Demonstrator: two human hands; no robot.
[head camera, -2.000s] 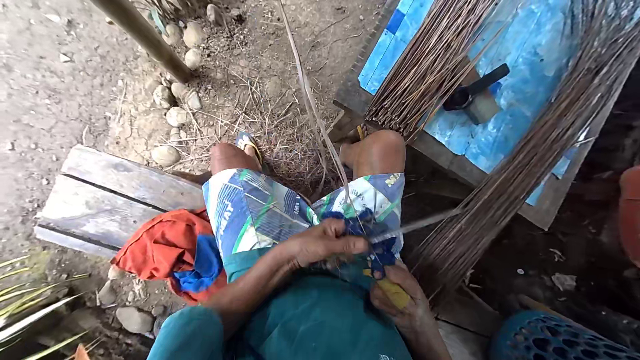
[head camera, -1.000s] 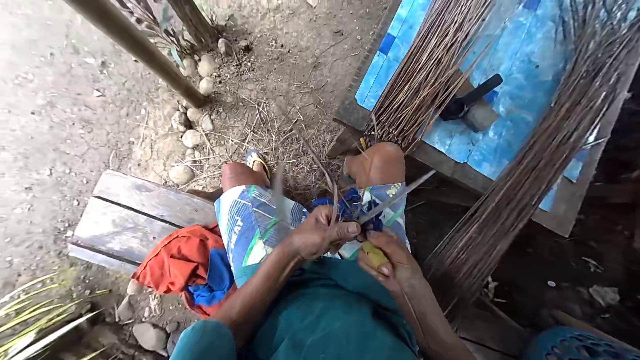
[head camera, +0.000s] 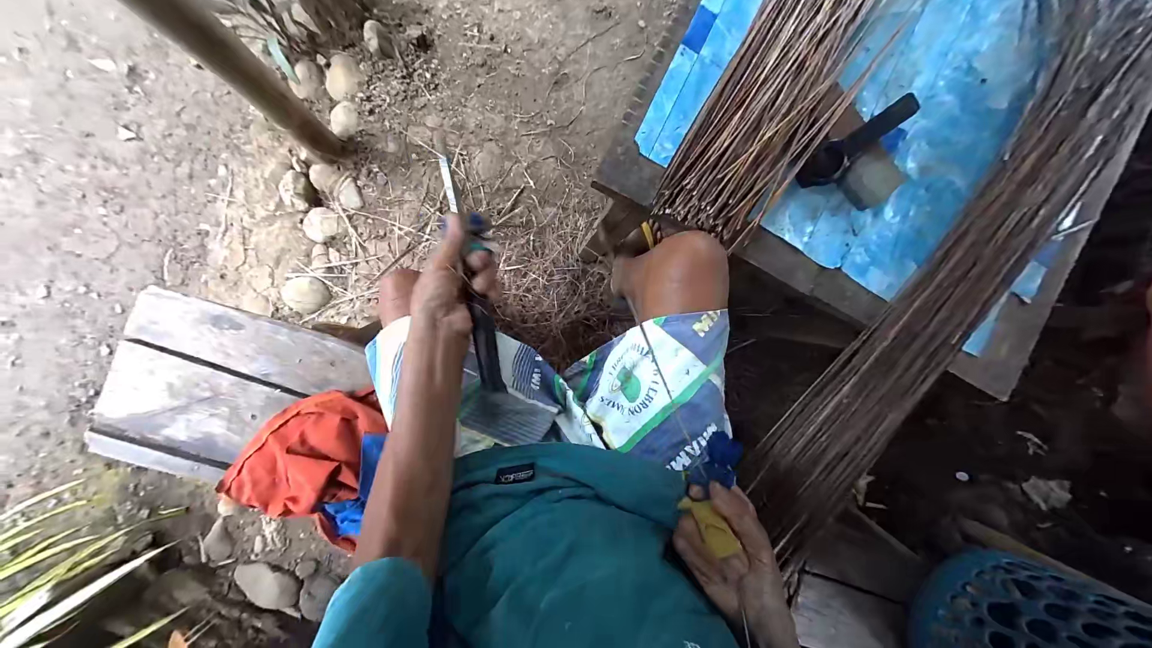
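Note:
My left hand (head camera: 450, 279) is out over the left knee, closed around a narrow metal blade (head camera: 450, 184), probably a knife, which points away from me. Something blue and green shows at its fingers. Below it, a dark strap-like piece (head camera: 487, 346) leads to a grey ribbed piece (head camera: 508, 416) on my lap. Near the right hip, my right hand (head camera: 742, 558) grips a yellow piece (head camera: 715, 531), its material unclear, with blue material (head camera: 720, 461) beside the fingers. A thin strip (head camera: 657, 369), like a leaf midrib, runs over the right thigh to this hand.
Two bundles of thin brown sticks, one shorter (head camera: 765, 108) and one longer (head camera: 927, 297), lie across a blue-covered table (head camera: 954, 117) with a black-handled tool (head camera: 868, 139). A wooden bench (head camera: 216, 369) holds red cloth (head camera: 310, 450). A blue perforated basket (head camera: 1008, 603) stands lower right.
My left hand has moved away from the right hand, forward and left, with the blade, which now points away from me. My right hand has moved a little back toward the hip, still gripping the yellow piece.

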